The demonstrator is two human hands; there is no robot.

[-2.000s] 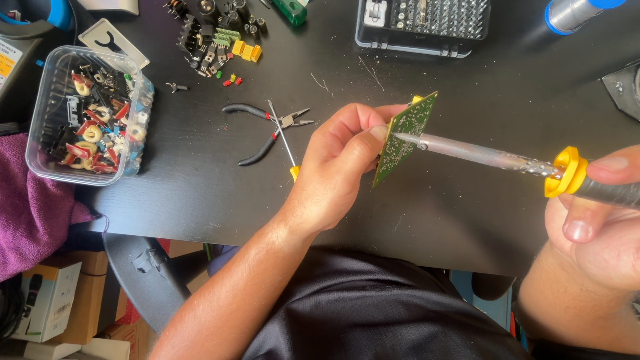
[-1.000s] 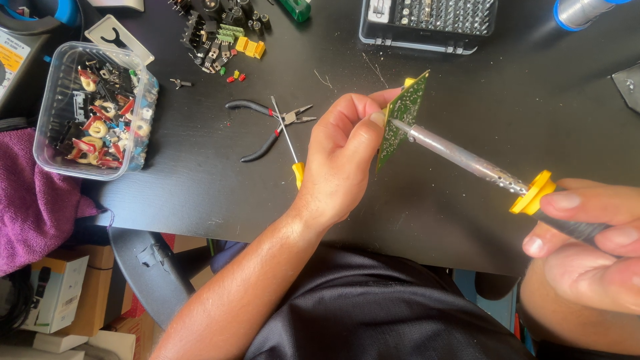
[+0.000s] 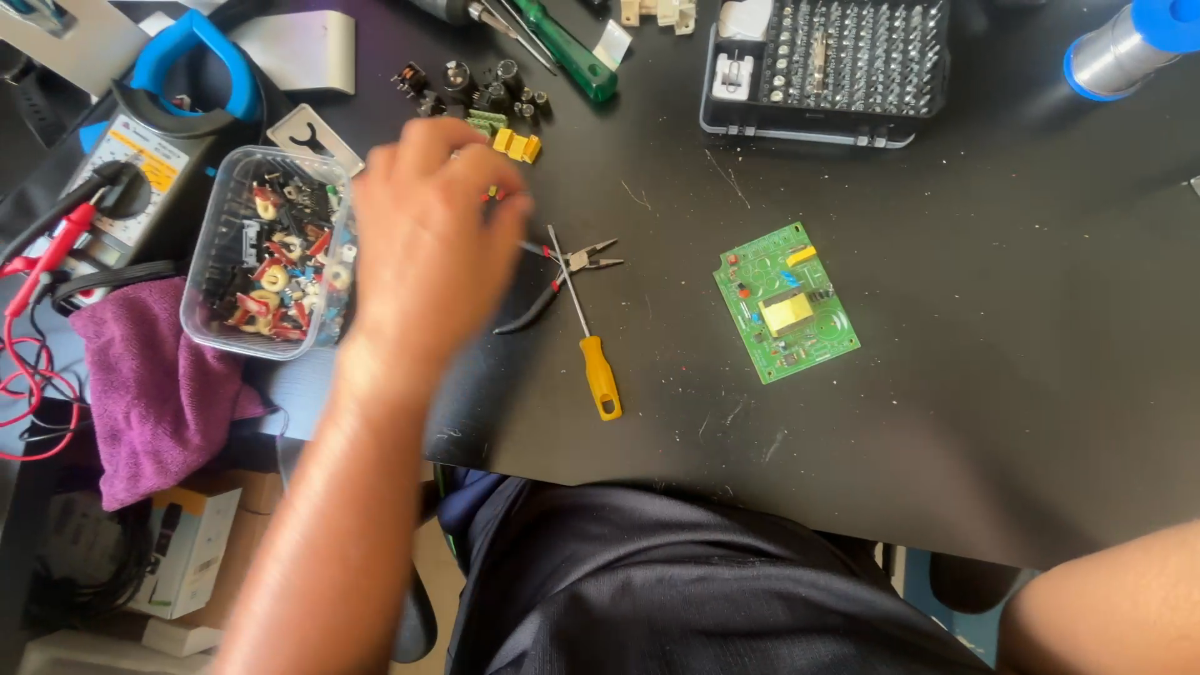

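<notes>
My left hand point(image 3: 441, 234) is blurred, above the table between the clear plastic tub of electronic parts point(image 3: 211, 281) and the long-nose pliers point(image 3: 542, 305). Its fingers are bent near small red and green parts point(image 3: 493, 194); whether it holds anything is not clear. The green circuit board point(image 3: 825, 323) lies component side up on the table, with a yellow transformer point(image 3: 786, 312) on it. A screwdriver with a yellow handle point(image 3: 600, 375) lies across the pliers. My right hand is out of view; only the forearm shows at the lower right. The soldering iron is not seen in use.
Loose capacitors and yellow parts point(image 3: 517, 145) lie at the upper left, beside a green-handled tool point(image 3: 572, 56). A bit set in a black case point(image 3: 816, 127) and a solder spool point(image 3: 1111, 61) stand at the back. A clamp multimeter point(image 3: 141, 169) and purple cloth point(image 3: 169, 384) are at the left.
My left hand has let go of the circuit board, which now lies on the table, and has moved left. My right hand, which held the soldering iron, has left the view.
</notes>
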